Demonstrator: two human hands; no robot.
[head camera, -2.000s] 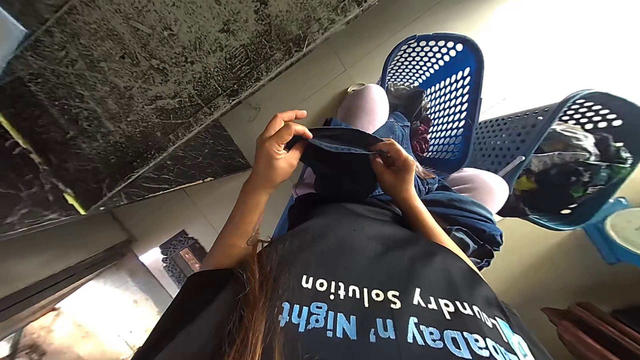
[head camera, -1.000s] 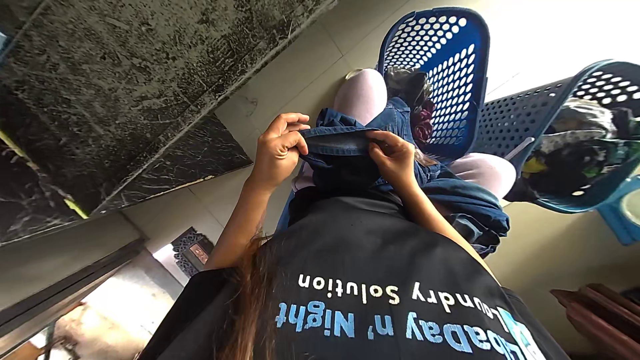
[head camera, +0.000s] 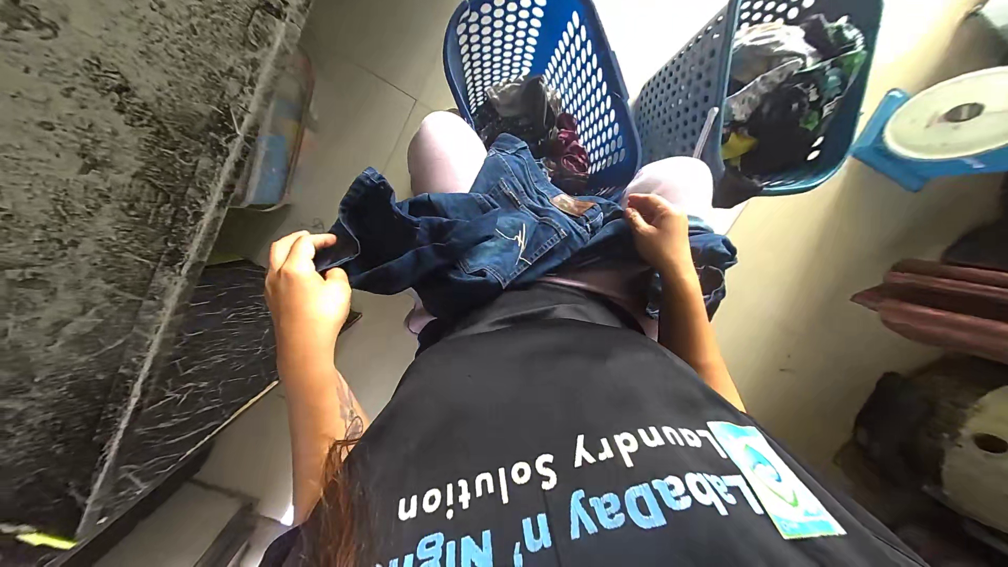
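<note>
A pair of dark blue denim jeans (head camera: 488, 228) lies spread across my lap, with a stitched back pocket and a brown waistband patch showing. My left hand (head camera: 303, 287) grips the end of a leg at the left, its thumb and fingers closed on the hem. At the waistband side on the right, my right hand (head camera: 657, 228) pinches the denim near my knee. More folded denim (head camera: 713, 264) rests beyond my right wrist, partly hidden by the forearm.
Ahead stands a blue perforated plastic laundry basket (head camera: 622, 142) with clothes inside. A second basket (head camera: 677, 102) holding clothes is to its right, beside a blue stool-like object with a round pale top (head camera: 945, 114). A dark marbled counter (head camera: 118, 197) runs along the left.
My hands were close together on a dark denim edge; they have moved apart, and the jeans now lie opened out between them, with pocket and patch in view.
</note>
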